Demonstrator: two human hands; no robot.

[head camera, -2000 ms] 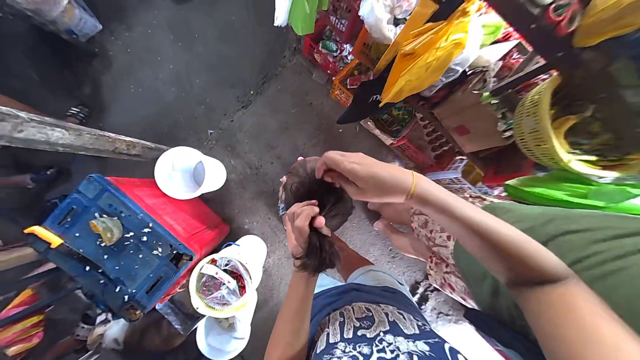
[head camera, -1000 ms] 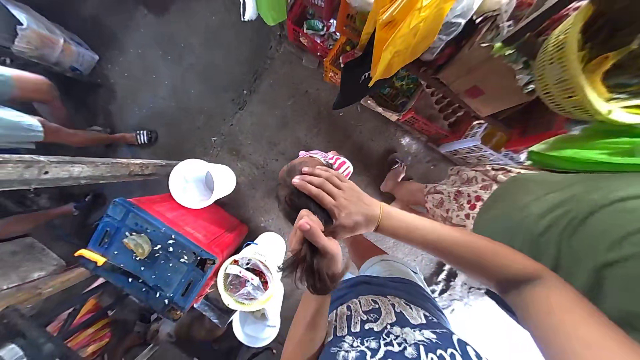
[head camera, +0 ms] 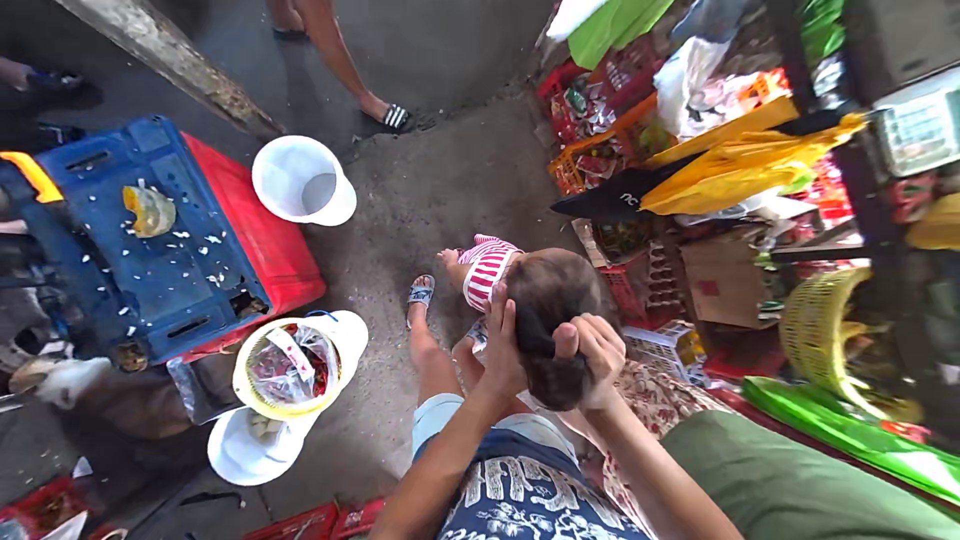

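A person in a red-and-white striped top (head camera: 487, 271) is directly in front of me, with dark hair (head camera: 551, 315) turned toward the camera. My left hand (head camera: 502, 337) lies flat along the left side of the hair, its fingers close together. On the other side my right hand (head camera: 594, 349) is closed around a gathered bunch of the hair, the thumb raised. Part of the gathered hair hangs below, between both hands.
A blue-and-red cooler box (head camera: 255, 225) stands at left, beside a white bucket (head camera: 296, 176) and a yellow strainer basket (head camera: 240, 375) holding a plastic bag. A person's sandalled foot (head camera: 394, 116) is above. Crates (head camera: 570, 161) and a green-clothed person (head camera: 780, 472) are at right.
My left hand has moved from the hanging bunch to the side of the head. My right hand has moved from the top of the head to the gathered hair. The striped top shows more.
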